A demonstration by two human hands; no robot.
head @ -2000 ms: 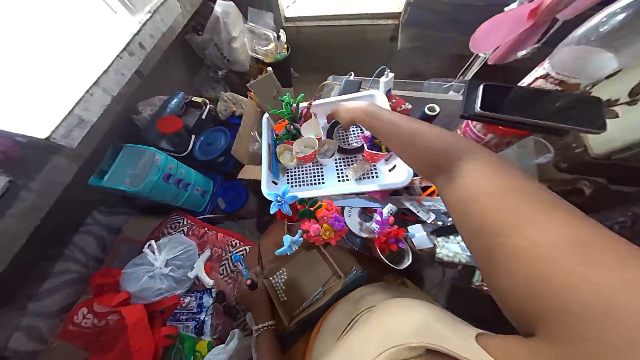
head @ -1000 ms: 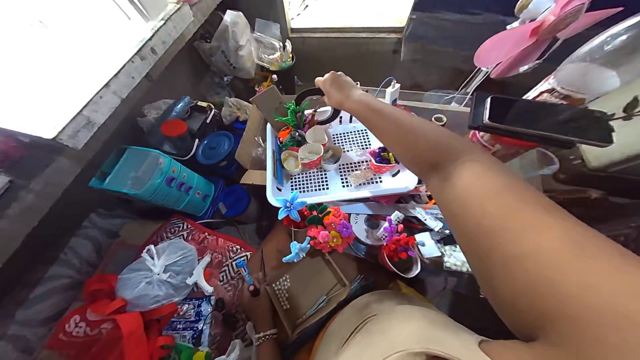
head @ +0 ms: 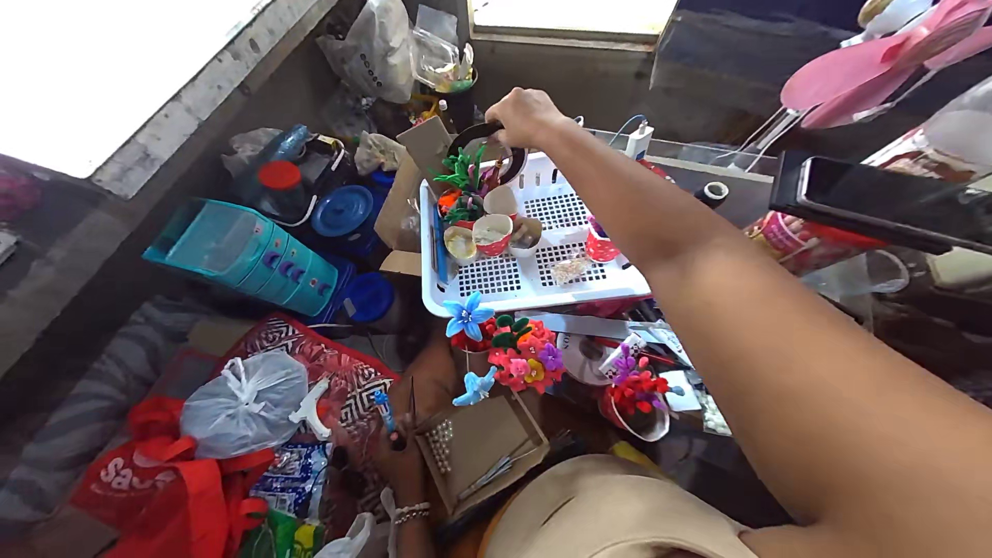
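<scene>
My right hand (head: 531,118) reaches over the back left of a white plastic basket (head: 535,298) and grips a black ring-shaped item (head: 513,164), tilted above the rim. Below it are green pipe-cleaner stems (head: 463,172) and paper cups (head: 493,232). My left hand (head: 399,453), in shadow at the lower left, holds a small blue fuzzy piece (head: 384,409); a beaded bracelet is on that wrist. Pipe-cleaner flowers in pink and red (head: 528,360), with blue ones (head: 468,316), stand in front of the basket. A cup of red and purple flowers (head: 639,395) is to their right.
A cardboard tray (head: 484,442) with pearl beads and thin tools lies near my body. Teal drawers (head: 248,252), a tied plastic bag (head: 248,403) and a red bag (head: 167,480) are at left. A phone (head: 883,198) and a pink-bladed fan (head: 868,74) are at right.
The black ring lay in the basket two seconds ago. My right hand has lifted it toward the basket's back left edge. My left hand stays low at the left with the blue piece.
</scene>
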